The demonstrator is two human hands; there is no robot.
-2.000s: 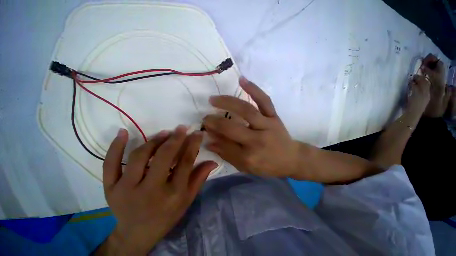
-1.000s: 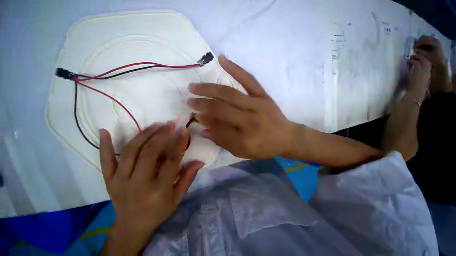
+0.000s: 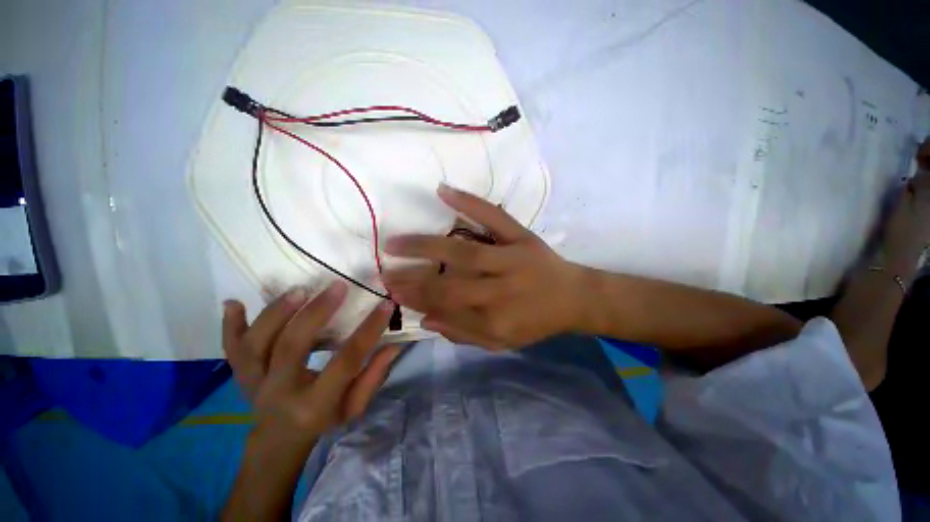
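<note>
The white plastic panel (image 3: 306, 173) lies flat on the bench. A black connector (image 3: 241, 100) sits at its upper left and another one (image 3: 505, 118) at its upper right, joined by red-and-black leads (image 3: 357, 110). More leads curve down to a black connector (image 3: 396, 317) at the panel's near edge. My left hand (image 3: 306, 357) is at the near left edge, index fingertip beside this connector. My right hand (image 3: 489, 270) is over the panel's lower right, fingers at the leads; short dark wires (image 3: 471, 235) show by its knuckles. What its fingertips hold is hidden.
A smartphone (image 3: 18, 194) lies at the far left of the white bench (image 3: 653, 133). Another person's arm (image 3: 897, 275) is at the right edge. The blue floor (image 3: 133, 469) shows below the bench.
The view has shifted, so the panel appears further right and the phone shows. My left hand has moved off the leads toward the near edge, uncovering the lower connector. My right hand has moved toward that connector.
</note>
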